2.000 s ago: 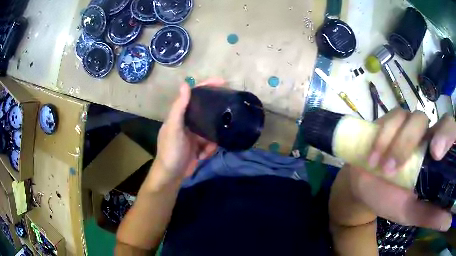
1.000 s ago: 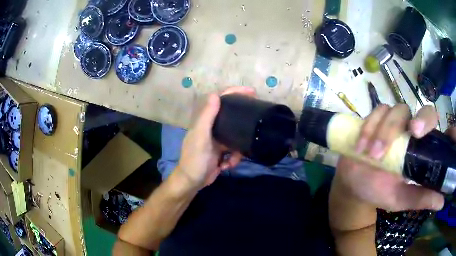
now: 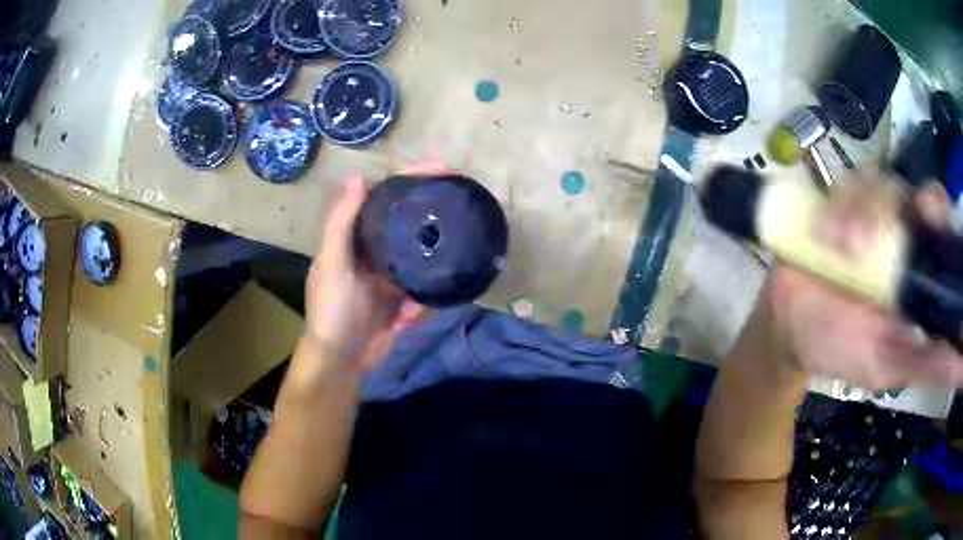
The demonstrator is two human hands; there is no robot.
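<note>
My left hand (image 3: 354, 285) is shut on a black cylinder housing (image 3: 449, 237), held above the front part of the bench. Its round end with a small central hole faces me. My right hand (image 3: 855, 285) is blurred and holds the electric screwdriver (image 3: 829, 234) by its cream wrapped grip, at the right. The screwdriver's black front end points left, apart from the housing. Its bit cannot be made out.
Several shiny black discs (image 3: 356, 102) lie at the back left of the beige board (image 3: 507, 137). A black cap (image 3: 707, 93) lies by the teal strip (image 3: 660, 232). A mallet (image 3: 799, 132) and another cylinder (image 3: 861, 82) are at back right. Cardboard boxes (image 3: 116, 306) stand at left.
The housing has moved left and its holed end has turned towards me. My right hand has moved the screwdriver right and up, away from the housing.
</note>
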